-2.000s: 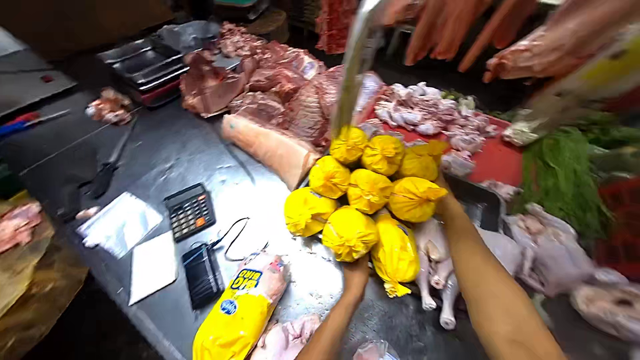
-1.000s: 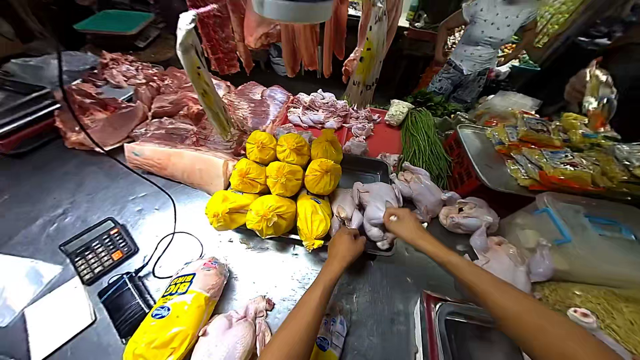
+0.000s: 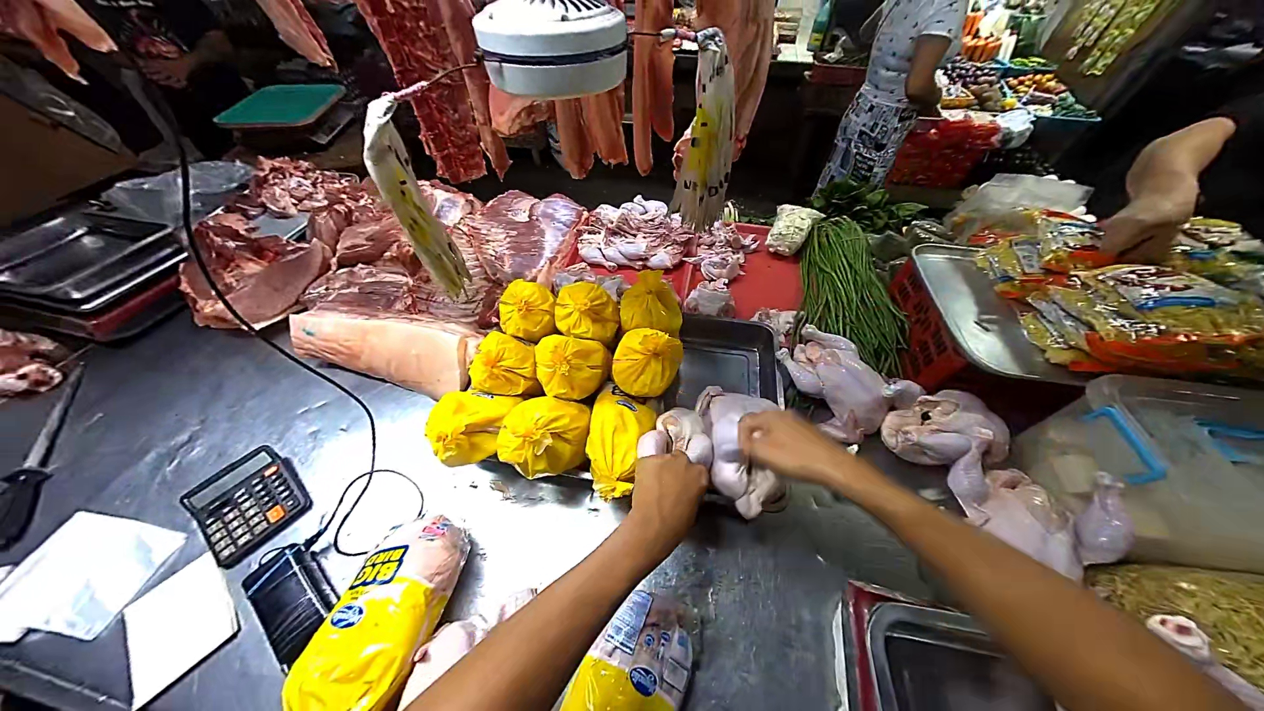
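My left hand (image 3: 670,494) grips the near end of a plucked whole chicken at the front edge of a metal tray (image 3: 736,341). My right hand (image 3: 790,444) is on a second whole chicken (image 3: 729,434) just beside it; motion blur softens this hand, and its fingertips are partly hidden. Directly left of the chickens, yellow-wrapped packs (image 3: 573,367) are stacked on the tray's left part. Nearer me on the metal table lie a yellow-and-clear bagged chicken (image 3: 380,622) and another bagged one (image 3: 637,657), partly behind my left forearm.
Raw pork cuts (image 3: 395,351) lie behind the packs. A calculator (image 3: 247,504), a knife (image 3: 44,444) and paper sheets are at left. More chickens (image 3: 943,427), long green beans (image 3: 849,286) and a plastic bin (image 3: 1165,464) stand right. A fan (image 3: 550,44) hangs overhead; a person (image 3: 894,89) stands beyond.
Two seconds ago my hands were around the yellow packs; they have moved right, onto the chickens. Over the last second the hands have stayed at the chickens. The view has turned right.
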